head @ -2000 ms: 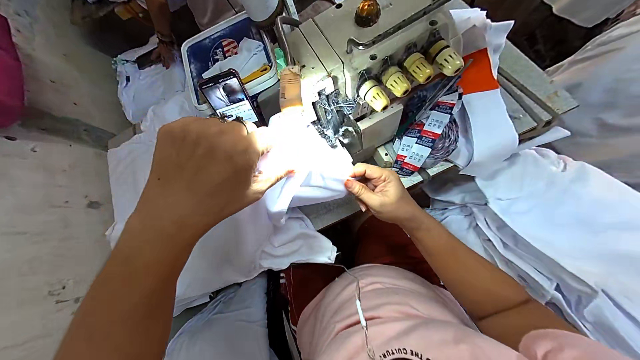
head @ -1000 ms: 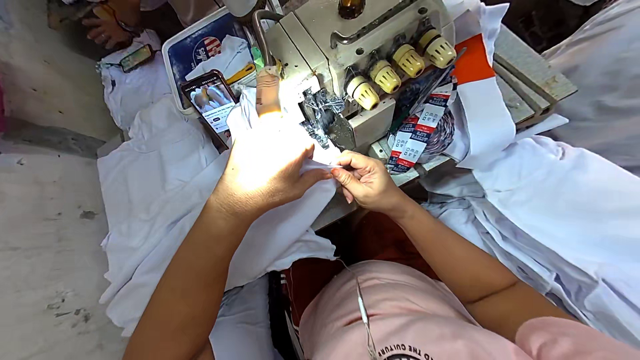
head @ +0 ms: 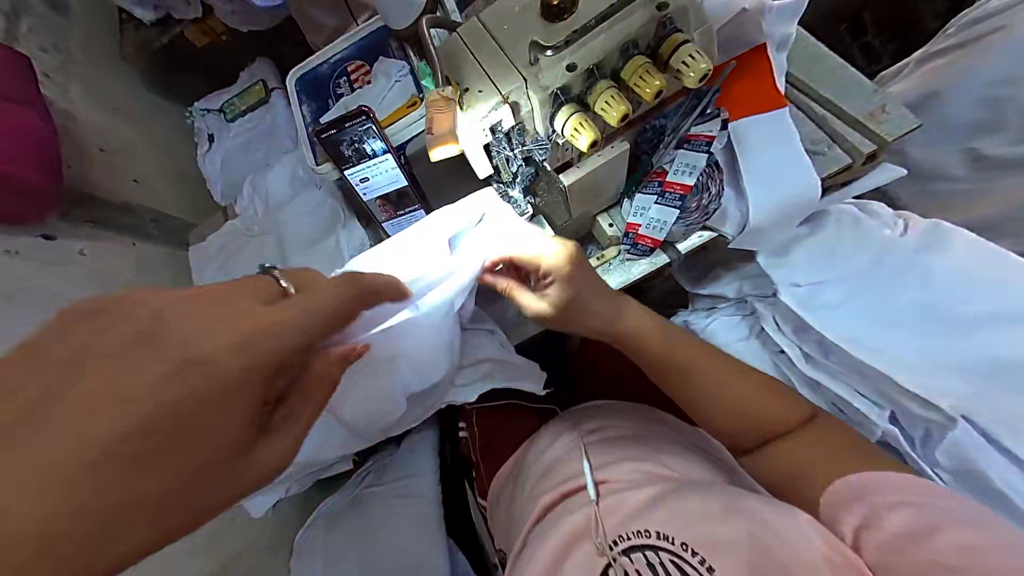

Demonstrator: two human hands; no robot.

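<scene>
White fabric (head: 424, 320) lies bunched in front of an overlock sewing machine (head: 512, 64), reaching up to its presser foot and needle area (head: 518, 164), which is brightly lit. My left hand (head: 232, 352), with a ring on one finger, is large at the left and pinches the fabric between thumb and finger. My right hand (head: 552, 284) pinches the fabric's right edge just below the machine's front. Several cream tension knobs (head: 608, 102) line the machine. Part of the fabric by the needle is washed out by glare.
A smartphone (head: 376, 172) with a lit screen leans left of the machine beside a plastic tub (head: 300, 96). A roll of printed labels (head: 676, 192) sits right of it. White cloth is piled at left (head: 280, 208) and right (head: 896, 296). A wooden board edge (head: 856, 96) juts out behind.
My left hand has moved away from the needle area, left and toward the camera. My right hand, close beside the left one a second ago, is now apart from it. The far hand at upper left is gone from view.
</scene>
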